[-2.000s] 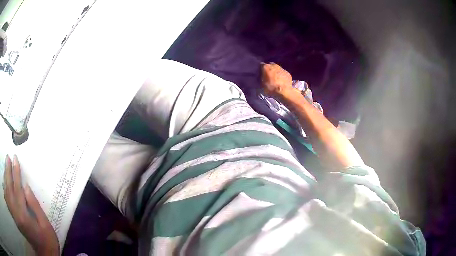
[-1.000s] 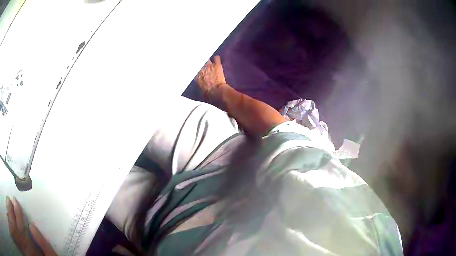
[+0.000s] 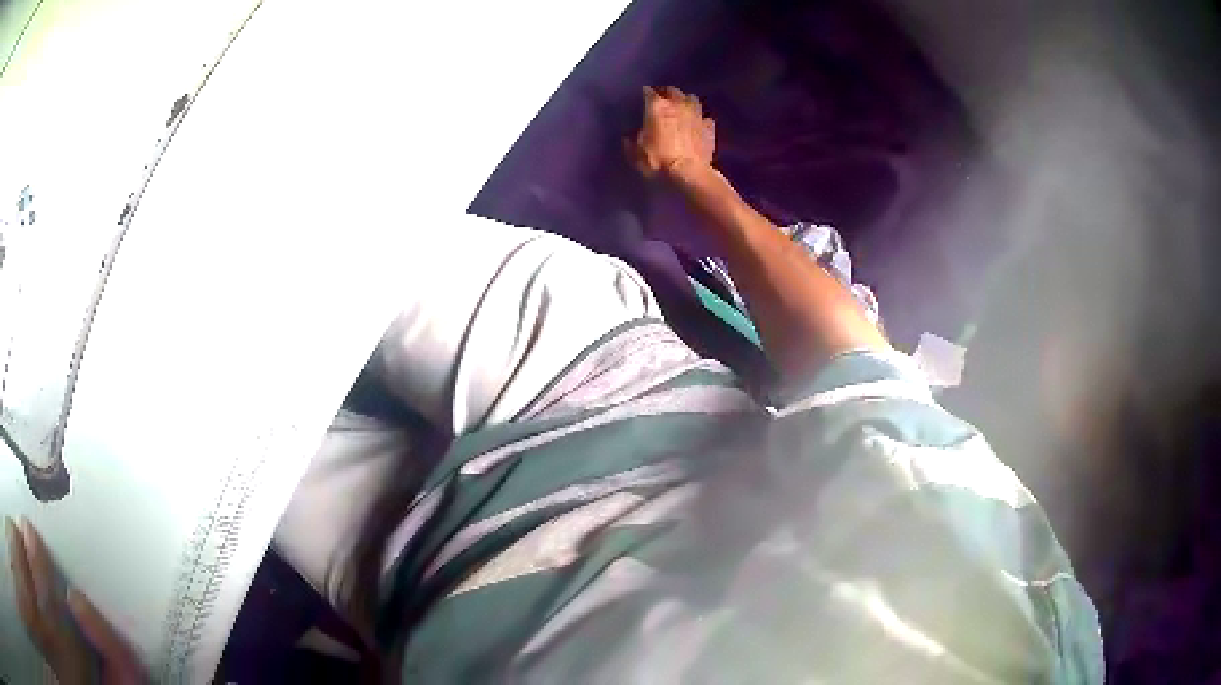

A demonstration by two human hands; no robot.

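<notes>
Dark purple cloth [image 3: 817,121] lies below and to the right of the white machine table [image 3: 388,121]. My right hand [image 3: 672,131] is over this cloth, past the table edge, with its fingers bent. Whether it grips a fold of the cloth cannot be told. My left hand [image 3: 60,622] rests on the table at the lower left with fingers extended and apart, holding nothing visible. It is partly cut off by the picture's edge. The needle area is not in view.
A printed ruler scale [image 3: 208,569] runs near the table edge. A dark fitting [image 3: 47,479] sits at a panel corner. My lap in white and striped clothing lies against the table. A crumpled shiny plastic bag [image 3: 824,250] and a pale scrap [image 3: 940,359] lie beside my right forearm.
My right hand went from over the cloth to the table edge, then back out over the cloth. My left hand stays on the table, lower in the picture than at first.
</notes>
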